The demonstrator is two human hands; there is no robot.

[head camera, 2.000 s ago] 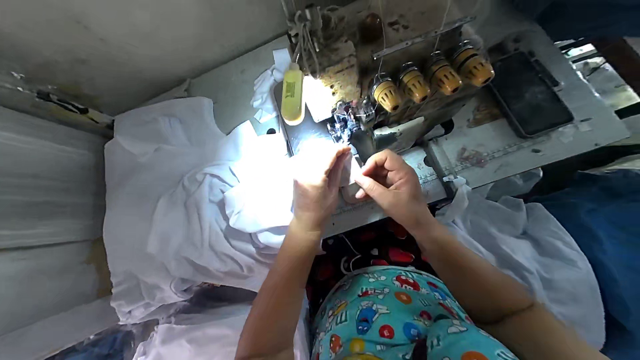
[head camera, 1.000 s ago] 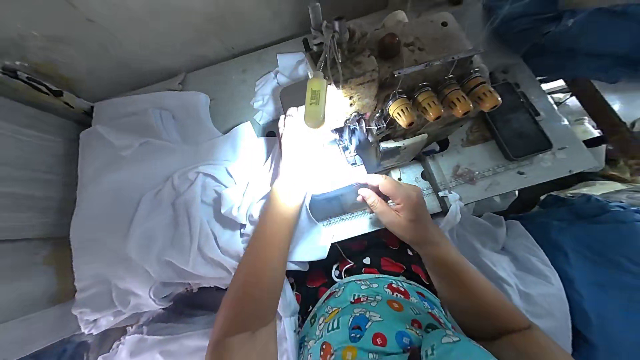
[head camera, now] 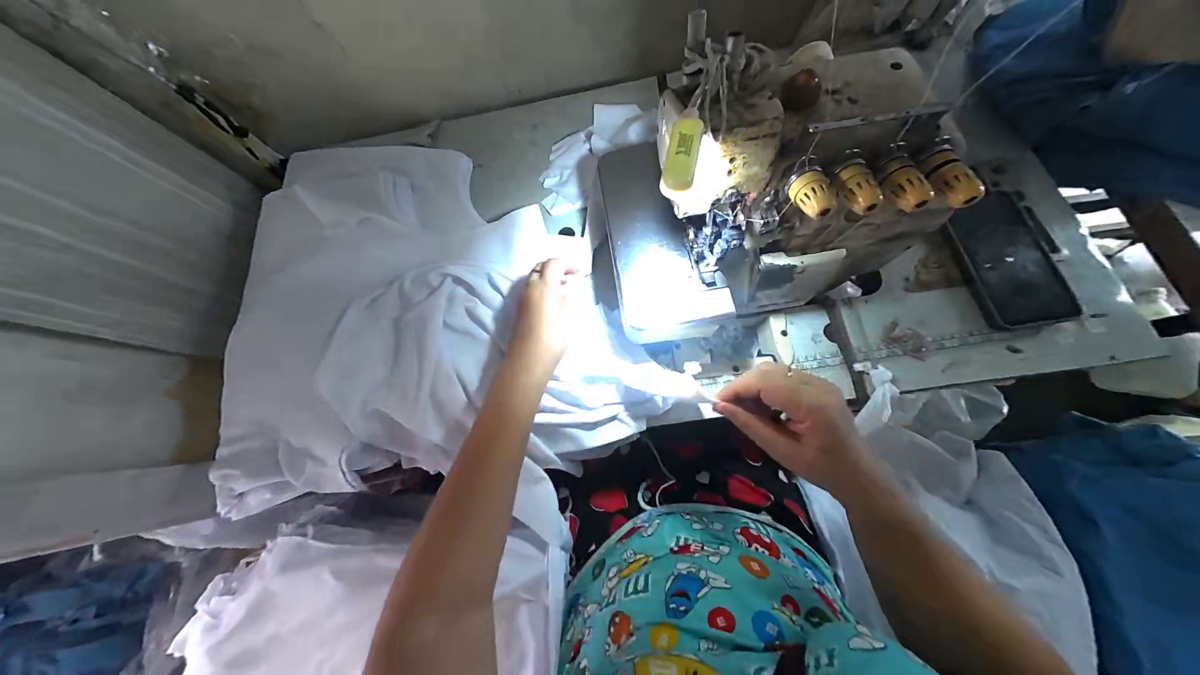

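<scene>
An overlock sewing machine (head camera: 825, 178) with several yellow tension knobs stands at the upper right, its lamp glaring on the sewing plate (head camera: 656, 291). White knit fabric (head camera: 403, 319) lies in folds left of that plate. On this fabric rests my left hand (head camera: 547, 314), just left of the plate; glare hides whether its fingers pinch the cloth. My right hand (head camera: 792, 412) pinches a narrow end of the white fabric between thumb and fingers, at the table's front edge below the needle area.
A black phone (head camera: 1012, 262) lies on the table right of the machine. White scraps (head camera: 600, 150) sit behind the plate. More white fabric (head camera: 356, 600) is piled at the lower left, a white plastic bag (head camera: 975, 506) hangs at the right, and blue cloth (head camera: 1106, 525) lies beyond it.
Both hands were together near the needle two seconds ago; my left hand has since moved left, off the plate. My right hand now holds a fabric end at the front edge.
</scene>
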